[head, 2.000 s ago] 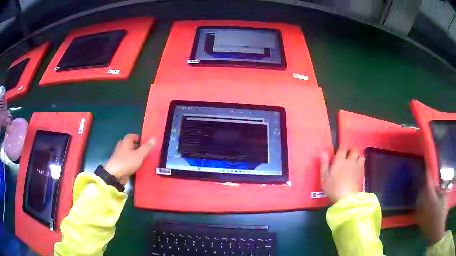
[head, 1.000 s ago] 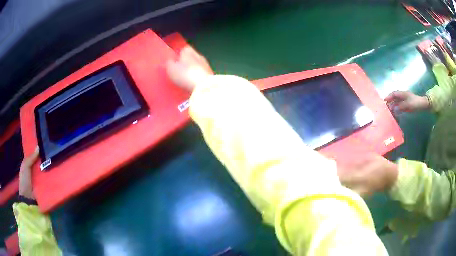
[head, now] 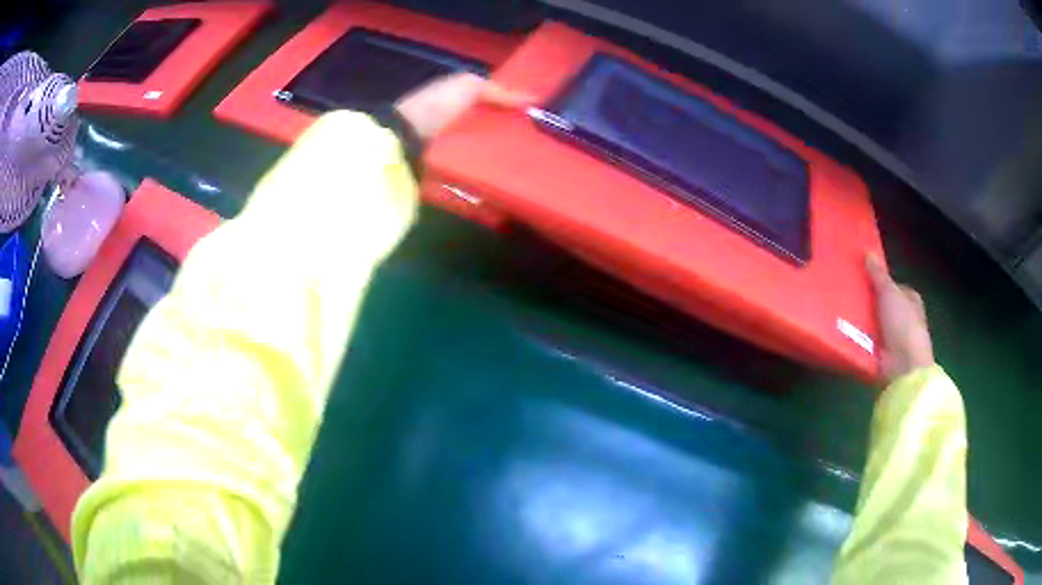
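A red foam pad [head: 708, 274] carries a black-bezelled tablet [head: 697, 143] with a dark bluish screen. My left hand [head: 443, 105] grips the pad's left end; a black band is on that wrist. My right hand [head: 903, 320] holds the pad's right end, near its small white label. The pad is tilted, and its near edge is raised above the green bench, with dark shadow below. The fingers under the pad are hidden.
A second red pad with a dark tablet [head: 371, 71] lies behind my left hand, another pad with a tablet [head: 143, 51] at upper left. A pad with a tablet [head: 109, 343] lies at left, partly behind my sleeve, near a pinkish fan [head: 34, 131]. A pad corner [head: 996, 551] shows at lower right.
The view has swung left. The held pad now appears at the upper right, with my hands at its two ends. The fan has come into view; the other person's hands have left it.
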